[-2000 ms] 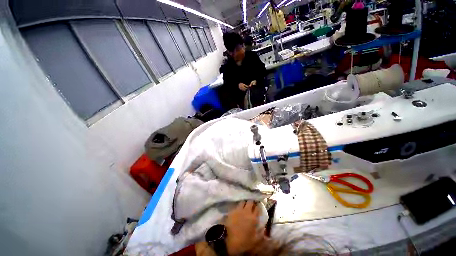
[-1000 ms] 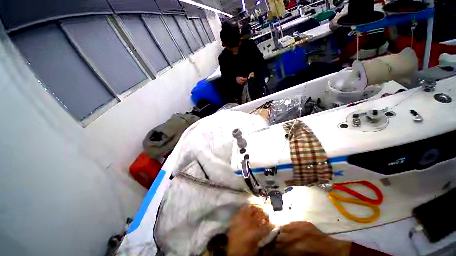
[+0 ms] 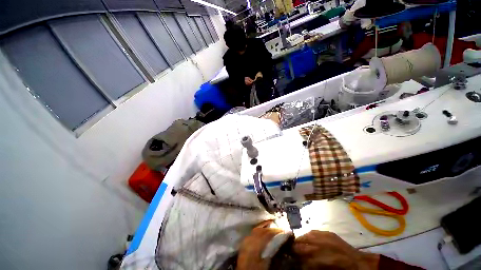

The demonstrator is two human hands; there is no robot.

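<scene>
The pale grey-white garment lining (image 3: 198, 227) with a narrow dark seam edge lies spread left of the needle. My left hand (image 3: 257, 247) is at the bottom centre, its fingers on the cloth just in front of the brightly lit presser foot (image 3: 287, 216). My right hand (image 3: 329, 252) is beside it, fingertips close to the foot. A bit of pale cloth and dark shell fabric (image 3: 285, 259) shows pinched between the two hands. Glare hides the needle point, and the lower part of my left hand is cut off by the frame's edge.
Scissors (image 3: 377, 211) lie right of the needle under the machine head (image 3: 337, 158), which has a checked cloth strip (image 3: 332, 166) round it. A black phone (image 3: 464, 227) is at right. A thread cone (image 3: 406, 65) and plastic bags (image 3: 300, 112) are behind. A person (image 3: 248, 66) stands opposite.
My right hand has come in beside my left at the presser foot. The lining has been turned and spread flatter, showing a dark seam line. The head view has shifted slightly.
</scene>
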